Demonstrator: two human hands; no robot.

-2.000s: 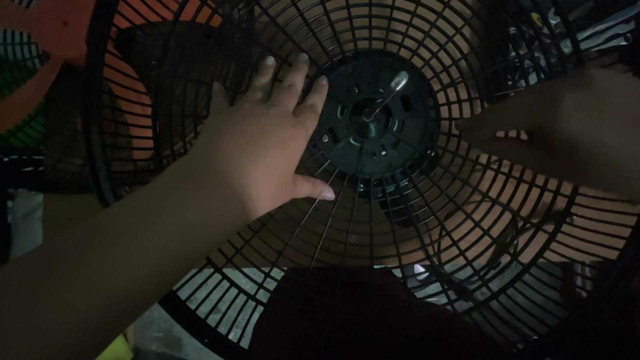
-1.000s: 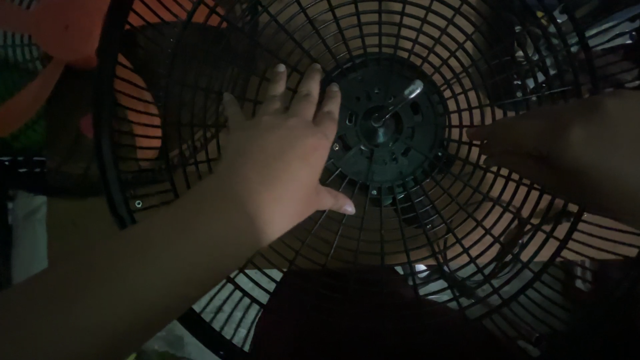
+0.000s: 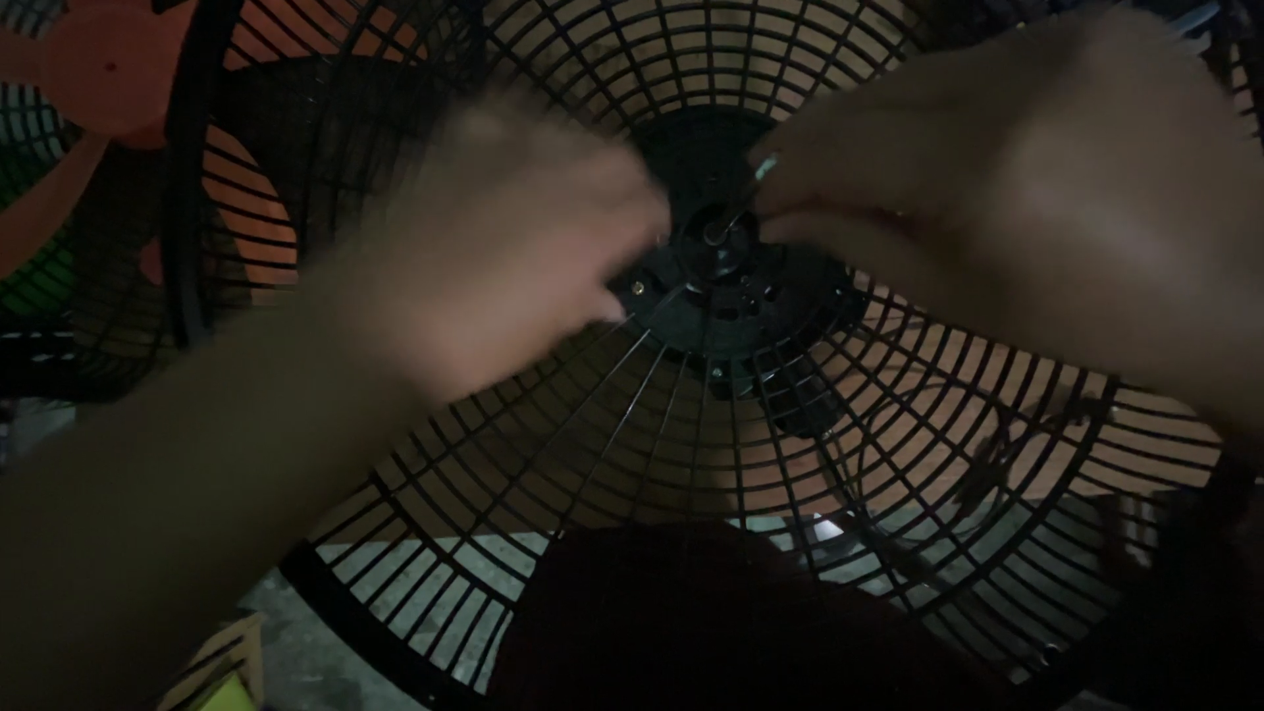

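A black fan guard (image 3: 691,494), with round wire-like ribs, fills most of the view. At its middle sits a dark round hub plate (image 3: 736,326), from which a thin metal motor shaft (image 3: 741,202) sticks out. My left hand (image 3: 523,247), blurred, is just left of the hub with its fingers bent; whether it holds anything cannot be told. On the other side, my right hand (image 3: 889,188) has its fingertips at the shaft's tip. Shadow hides whether those fingers grip it.
Another fan with orange blades (image 3: 109,69) stands at the upper left, partly behind the guard's rim. Below the guard, a cable (image 3: 987,464) lies over a brown surface. A yellow-green item (image 3: 227,691) shows at the bottom left.
My right hand has moved left from the guard's right side to the shaft. My left hand, spread flat on the ribs before, has bent its fingers.
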